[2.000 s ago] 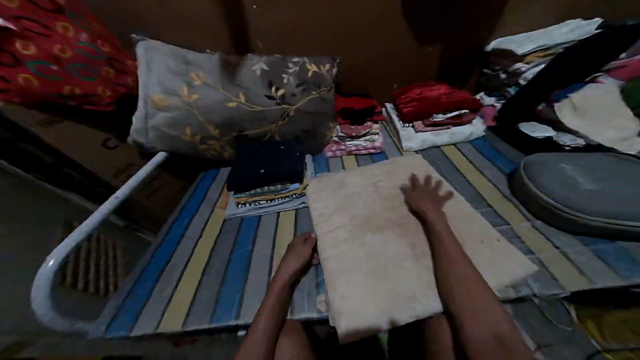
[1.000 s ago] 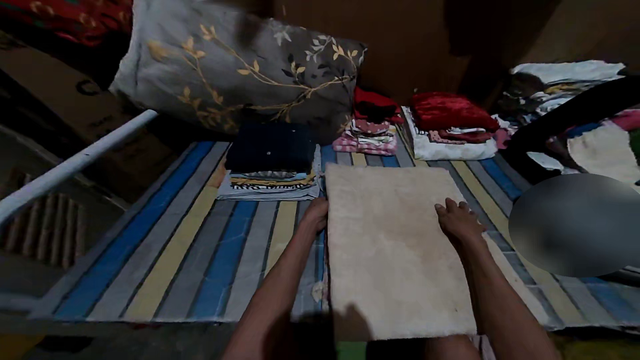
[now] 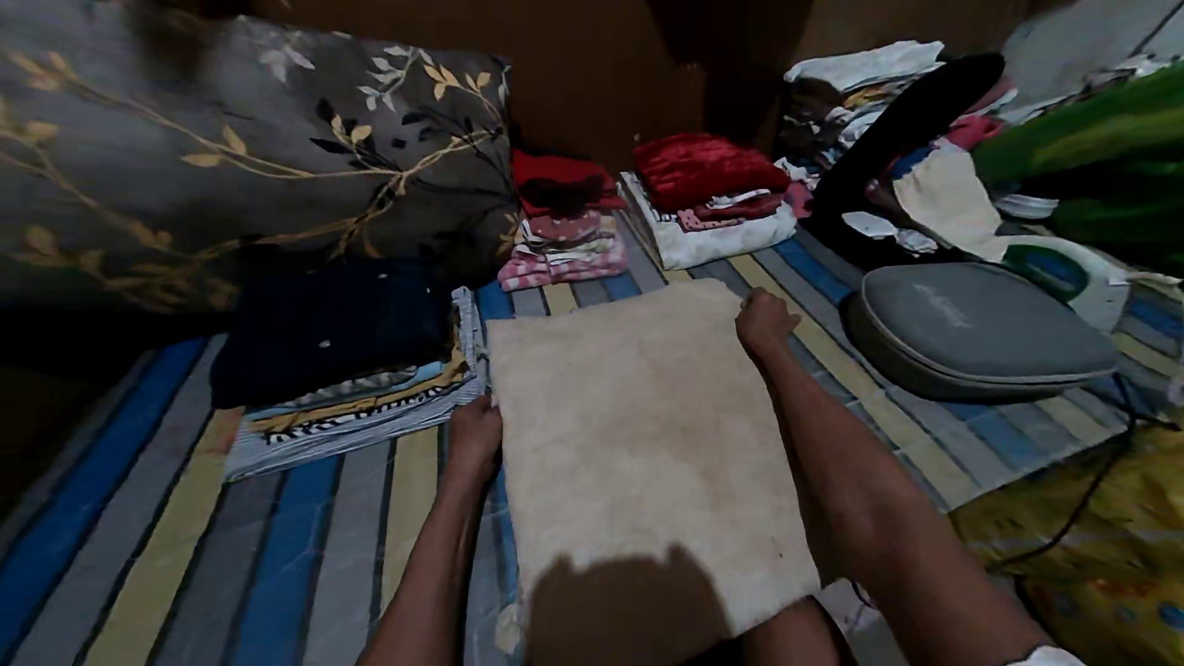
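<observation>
A folded cream cloth (image 3: 647, 435) with faint stains lies flat in front of me on a striped mat (image 3: 314, 546). My left hand (image 3: 475, 433) grips the cloth's left edge, beside the stack of folded clothes. At the upper right corner of the cloth, my right hand (image 3: 767, 321) is closed on its edge. A navy folded garment (image 3: 333, 324) tops the stack of striped and mustard clothes (image 3: 370, 412) on the left. Beyond the cloth sit pink folded clothes (image 3: 564, 254) and a white folded cloth (image 3: 726, 240) bearing a red velvety one (image 3: 703, 171).
A floral grey pillow (image 3: 277, 157) stands at the back left. To the right are a grey zipped case (image 3: 985, 324), a white and green clothes iron (image 3: 1064, 273) and a heap of mixed clothes (image 3: 860, 102). A dark cord (image 3: 1096, 490) runs down at the right edge.
My right hand has moved from lying on top of the cloth to its upper right edge. The cloth's right part, spread out earlier, no longer shows. The view has shifted closer.
</observation>
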